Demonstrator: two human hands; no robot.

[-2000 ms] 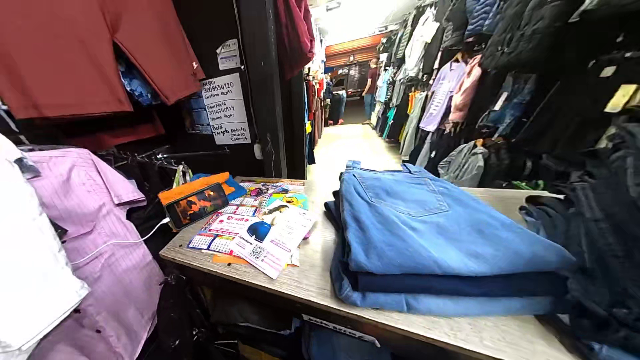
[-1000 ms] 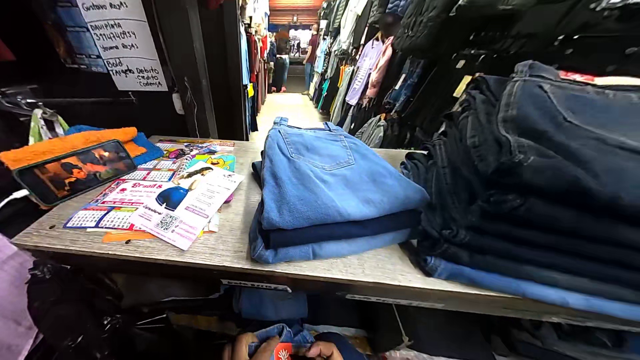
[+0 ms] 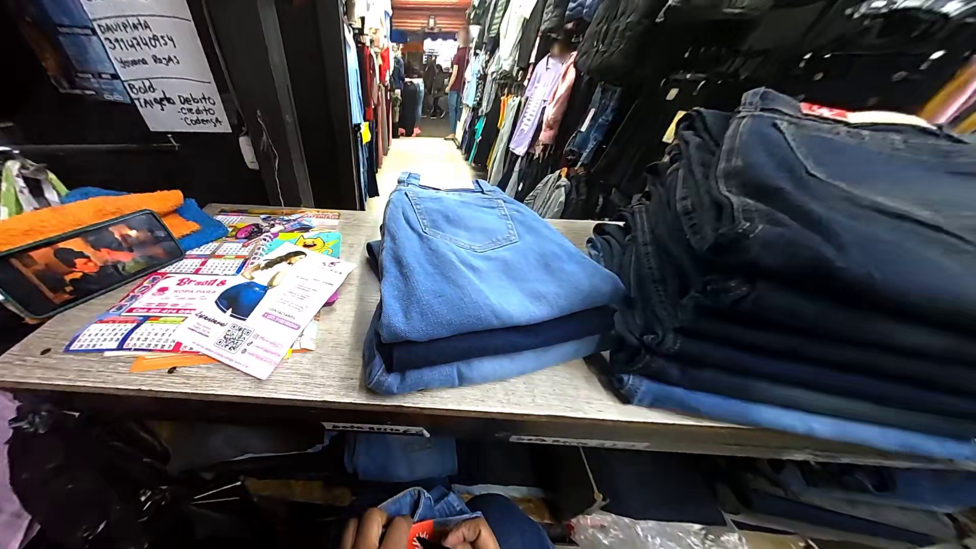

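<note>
At the bottom edge, my left hand (image 3: 375, 529) and my right hand (image 3: 471, 532) grip the waistband of blue denim jeans (image 3: 427, 503), one hand on each side of a red tag (image 3: 418, 531). Only the fingers show; the rest is cut off by the frame. Above them, on the wooden counter (image 3: 488, 400), lies a short stack of folded jeans, a light blue pair (image 3: 488, 267) on top with a back pocket facing up. To its right rises a taller stack of dark folded jeans (image 3: 823, 252).
A phone (image 3: 99, 259) playing a video leans on an orange cloth (image 3: 99, 217) at the left. Flyers (image 3: 263, 309) and calendars lie beside it. Folded denim (image 3: 400, 457) and clear plastic (image 3: 656, 531) are below the counter. Clothes hang along the aisle; a person (image 3: 457, 80) stands far back.
Two seconds ago no hands were in view; both hands, with the jeans and red tag, now show at the bottom edge. The view has turned right and down.
</note>
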